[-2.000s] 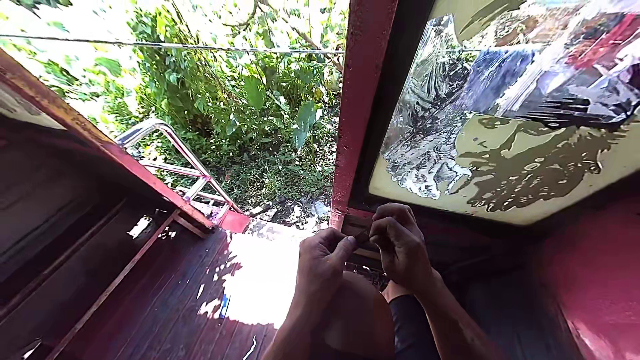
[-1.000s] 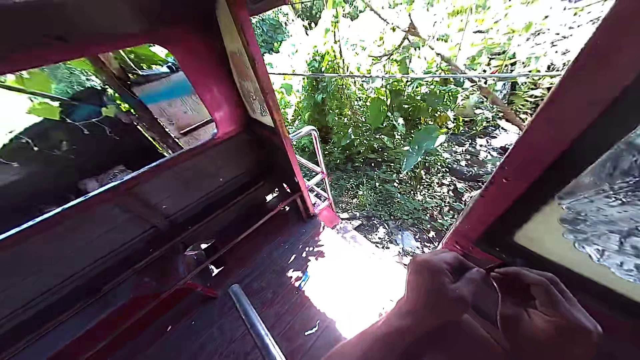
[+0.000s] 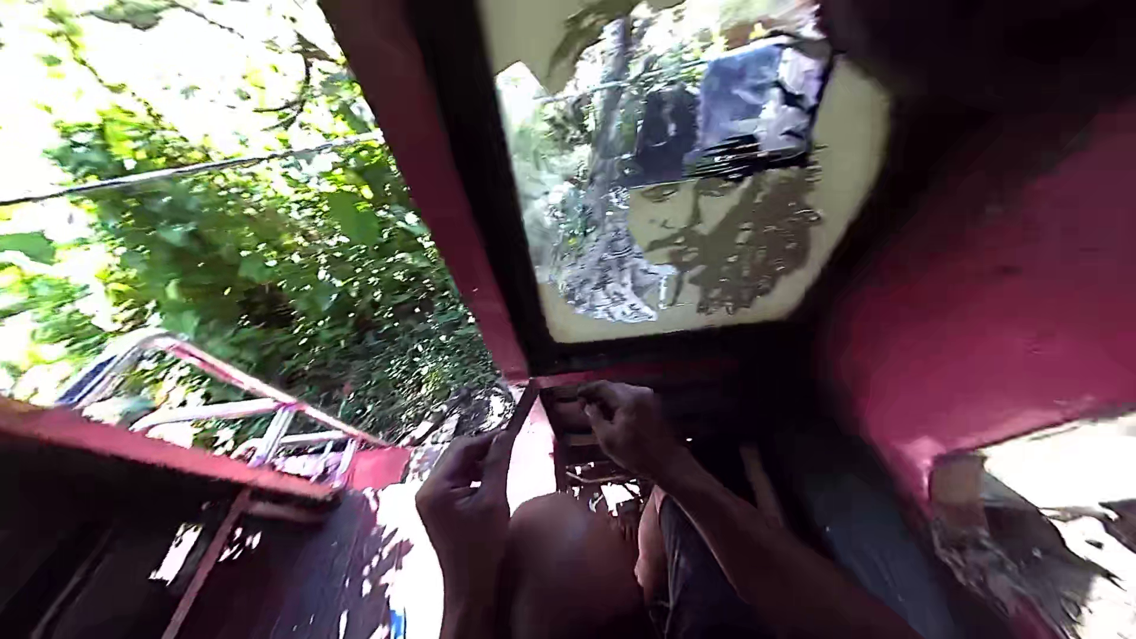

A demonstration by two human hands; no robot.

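My left hand (image 3: pixel 466 484) is raised above my bent knee (image 3: pixel 568 559), holding a thin dark flat strip (image 3: pixel 524 406) that points upward from its fingers; the strip's material cannot be told. To its right, my right hand (image 3: pixel 626 422) has its fingertips pinched together just below the black window frame. Whether something small sits between those fingertips is too dark to tell. The two hands are apart. Above them is a window pane (image 3: pixel 683 240) with a cut-out portrait decal on it.
A red door post (image 3: pixel 444 204) rises beside the open doorway. Metal tube rails (image 3: pixel 222 408) stand outside at the left, with green plants behind them. A dark plank floor (image 3: pixel 328 541) lies lower left, with a small blue thing (image 3: pixel 398 624) on it. A red panel (image 3: pixel 1003 284) is at the right.
The view has swung left and back right. My hands, close together in the earlier frames, are now apart, and the strip stands up from my left hand.
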